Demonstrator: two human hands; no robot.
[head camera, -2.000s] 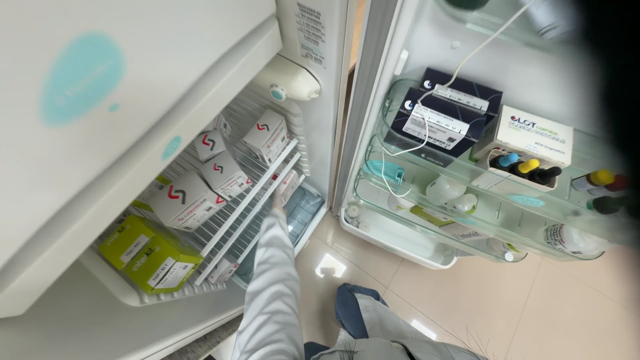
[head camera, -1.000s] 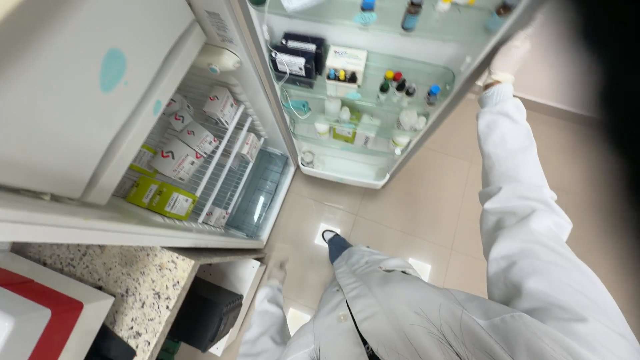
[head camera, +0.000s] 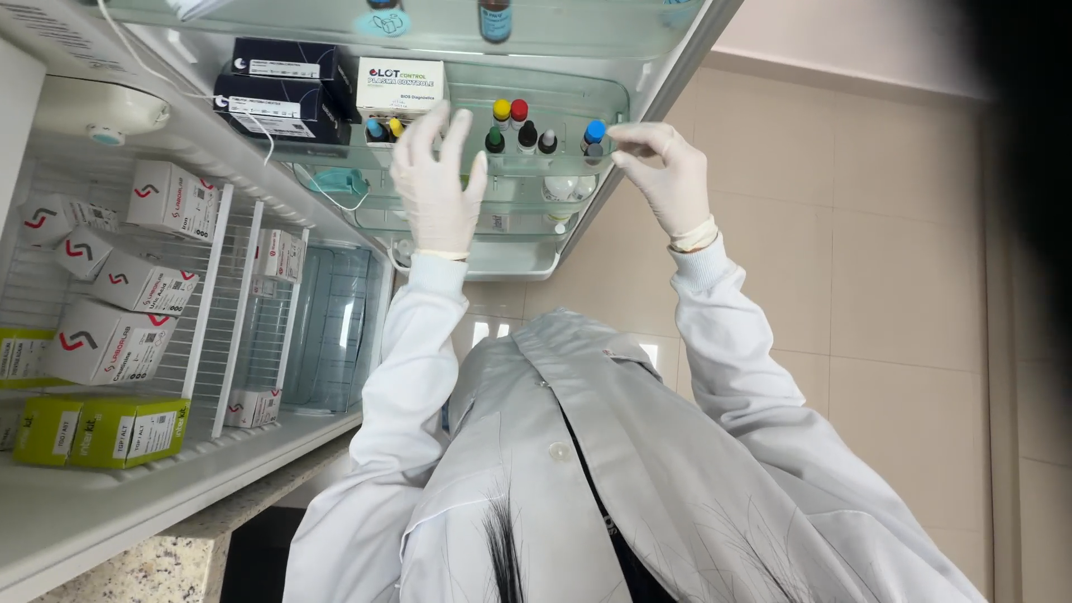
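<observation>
My left hand (head camera: 437, 184), in a pale latex glove, is raised with fingers apart before the fridge door's glass shelf, holding nothing. It partly hides a white plasma control box (head camera: 400, 86) and the small bottles with blue and yellow caps below it. My right hand (head camera: 666, 176), gloved too, is at the door's outer edge, thumb and fingers curved apart beside a blue-capped bottle (head camera: 594, 132); no object shows between them. Between my hands, dropper bottles (head camera: 527, 136) and bottles with a yellow cap (head camera: 502, 111) and a red cap (head camera: 519, 111) stand on the shelf.
Dark blue boxes (head camera: 276, 107) stand on the door shelf at left, with a white cable (head camera: 126, 42) hanging by them. White reagent boxes (head camera: 172, 201) and green kit boxes (head camera: 126, 431) fill the wire racks. A granite counter (head camera: 151, 565) lies at lower left; tiled floor (head camera: 888, 251) extends right.
My left hand has risen from low beside the coat to the door shelf. My right hand, at the door's far edge one second ago, is now beside the blue-capped bottle. The view has shifted.
</observation>
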